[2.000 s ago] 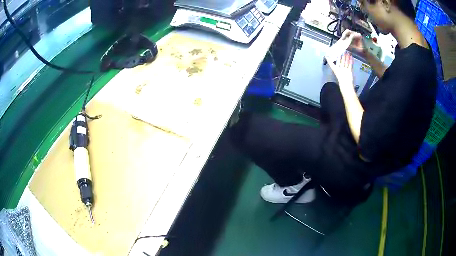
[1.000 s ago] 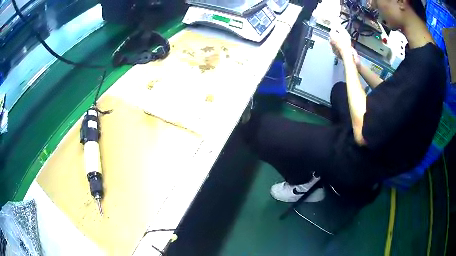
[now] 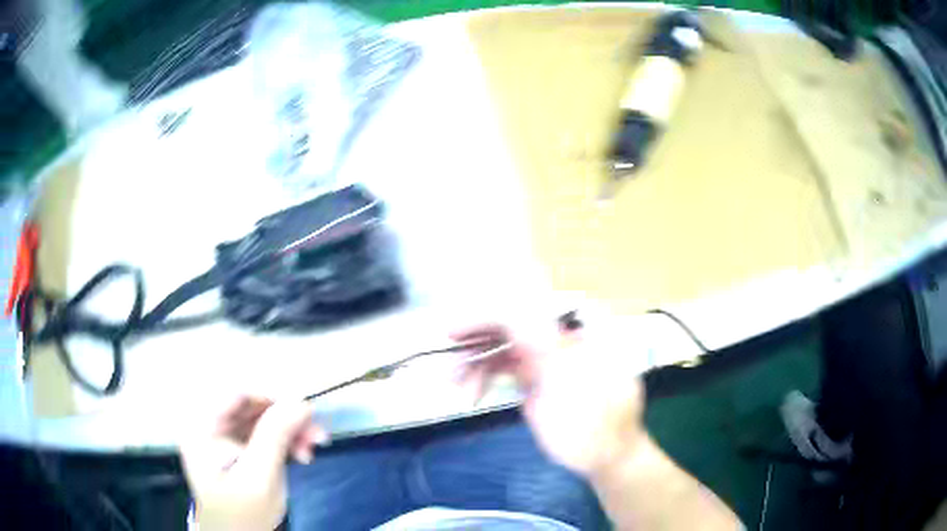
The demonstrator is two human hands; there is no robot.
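My left hand (image 3: 244,451) is at the bench's front edge, its fingers closed on one end of a thin dark lead (image 3: 384,371). My right hand (image 3: 571,389) is further right over the white sheet, and the lead runs to its fingers. The frame is blurred, so its exact grip is hard to see. The black fan unit (image 3: 312,259) lies on the white foam sheet (image 3: 457,187), behind my hands. Its black cable (image 3: 109,330) lies looped at the left.
The power driver (image 3: 652,93) lies on cardboard (image 3: 706,197) at the back right. A clear bag of fasteners (image 3: 312,93) lies at the back. An orange-red handle (image 3: 23,268) is at the left edge. Another thin lead (image 3: 685,330) lies at the front edge. A person's shoe (image 3: 810,425) shows lower right.
The view has swung from the coworker and scales to the bench before me. Both hands, the lead and the fan unit are now in view. The driver now shows at the upper right.
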